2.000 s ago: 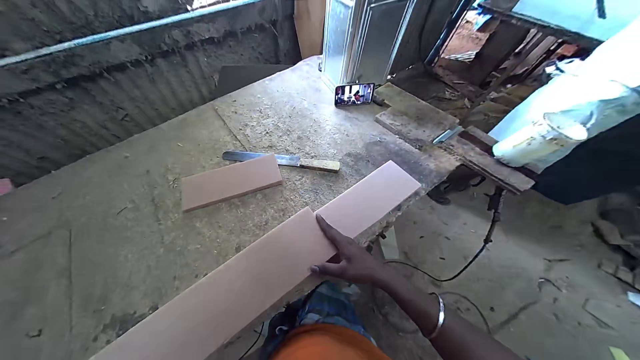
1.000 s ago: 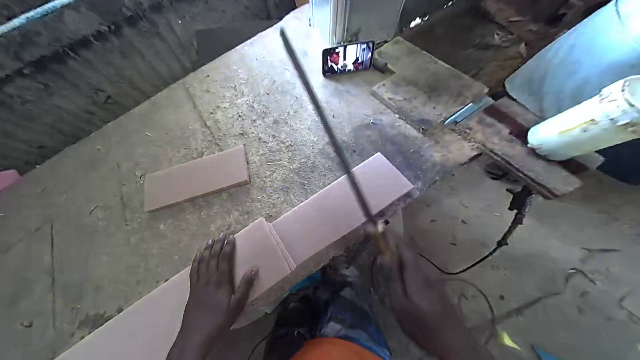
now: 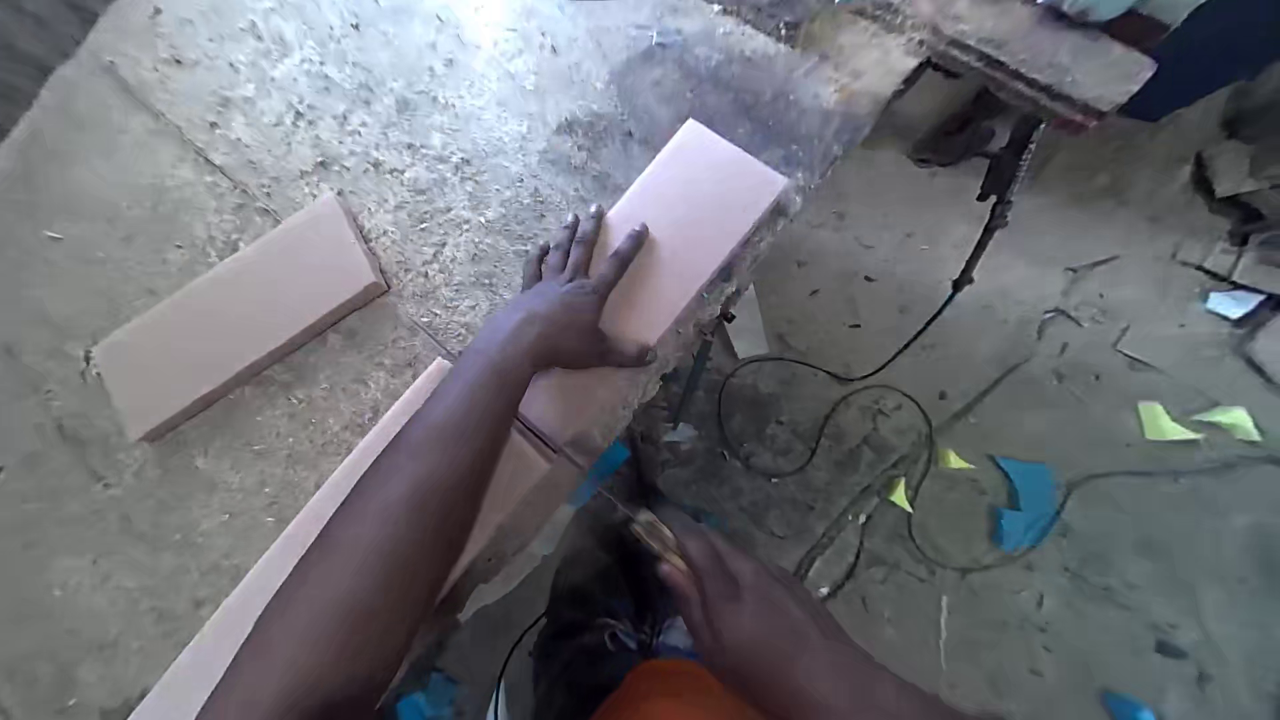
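Observation:
My left hand (image 3: pixel 575 310) lies flat with fingers spread on a pink foam-like board (image 3: pixel 690 225) along the worktable's edge. My right hand (image 3: pixel 710 580) is closed around the handle of a long-bladed knife (image 3: pixel 657 535) below the table edge. Its thin blade runs up and left across the board, passing under my left forearm, which hides part of it. On the lower left side of the blade, a long pink board (image 3: pixel 300 540) stretches toward the bottom left, partly covered by that forearm. A short pink board (image 3: pixel 240 315) lies apart at the left.
The worktable (image 3: pixel 430 140) is rough and strewn with chips. Beyond its right edge, black cables (image 3: pixel 830 375) loop over the floor among blue scraps (image 3: pixel 1028 505) and yellow scraps (image 3: pixel 1165 422). Wooden boards (image 3: pixel 1040 50) stand at the upper right.
My left hand has moved right and up along the boards, across to the other side of the blade. The raised knife has come down across the board. The view has moved closer.

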